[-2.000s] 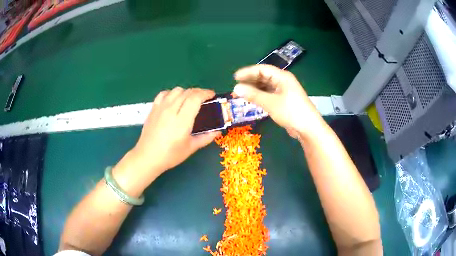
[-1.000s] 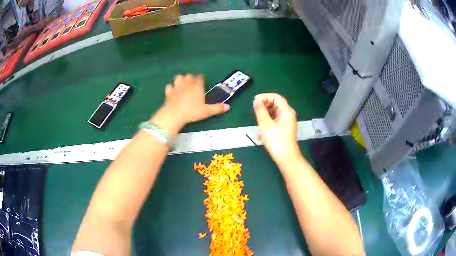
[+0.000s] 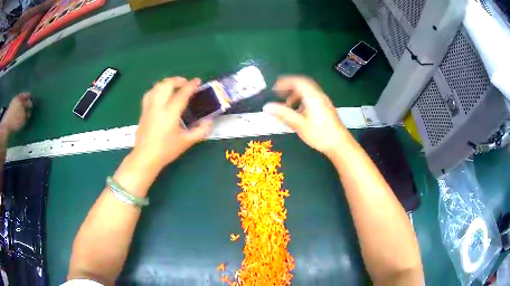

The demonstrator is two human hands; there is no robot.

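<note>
An open phone (image 3: 223, 95), slightly blurred, is tilted over the pale rail, its dark screen toward the left and its blue-white board toward the right. My left hand (image 3: 168, 114) grips its screen end between thumb and fingers. My right hand (image 3: 305, 111) is just right of the board end, apart from it, with thumb and fingers curved and blurred; whether it holds a small part cannot be seen. A long heap of small orange parts (image 3: 263, 206) lies on the green worktop below the phone.
Open phones lie on the conveyor at left (image 3: 95, 92) and far right (image 3: 356, 58). Another person's hand (image 3: 19, 111) is at the left edge. A black slab (image 3: 390, 167), clear bag (image 3: 467, 223) and grey perforated housing (image 3: 447, 106) are at right; a black tray (image 3: 25, 218) is at left.
My left hand has taken hold of the open phone from the conveyor and brought it nearer the rail. Another person's hand has appeared at left. An open phone now shows at far right.
</note>
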